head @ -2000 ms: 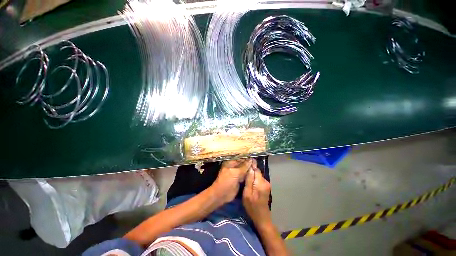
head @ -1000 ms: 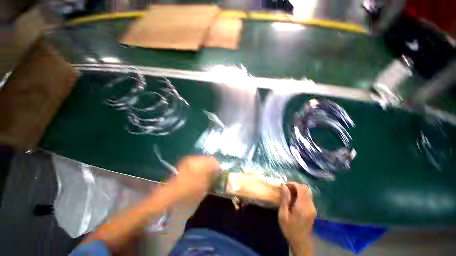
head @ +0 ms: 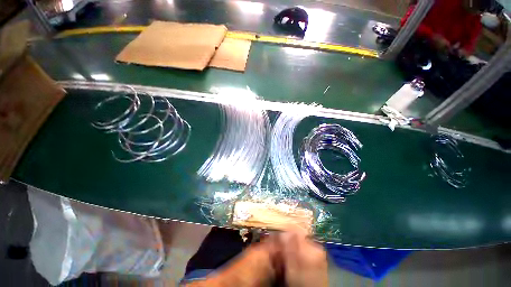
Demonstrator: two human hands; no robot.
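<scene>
A wooden block point(head: 272, 215) lies at the bench edge in front of me, with fine clear strands around it. My left hand point(head: 252, 261) and my right hand point(head: 302, 255) are close together just below the block, blurred. The right fingers overlap its lower right edge. I cannot tell what the fingers hold. Two fanned bundles of clear strips, a wide one point(head: 241, 143) and a narrower one point(head: 284, 151), lie beyond the block. A thick open ring of dark shiny strips point(head: 314, 162) lies to their right.
Loose silver loops point(head: 154, 132) lie at the left, a small coil point(head: 447, 162) far right. A brown box point(head: 28, 112) is at the left end. Cardboard sheets point(head: 173, 45) and a white bottle point(head: 404, 96) are beyond the rail. A clear bag point(head: 101, 241) and blue bin point(head: 367, 260) are below.
My hands were apart over the block's left and right ends a second ago. They are now together below it. The view has shifted, and the bench beyond the rail shows again as at one second ago.
</scene>
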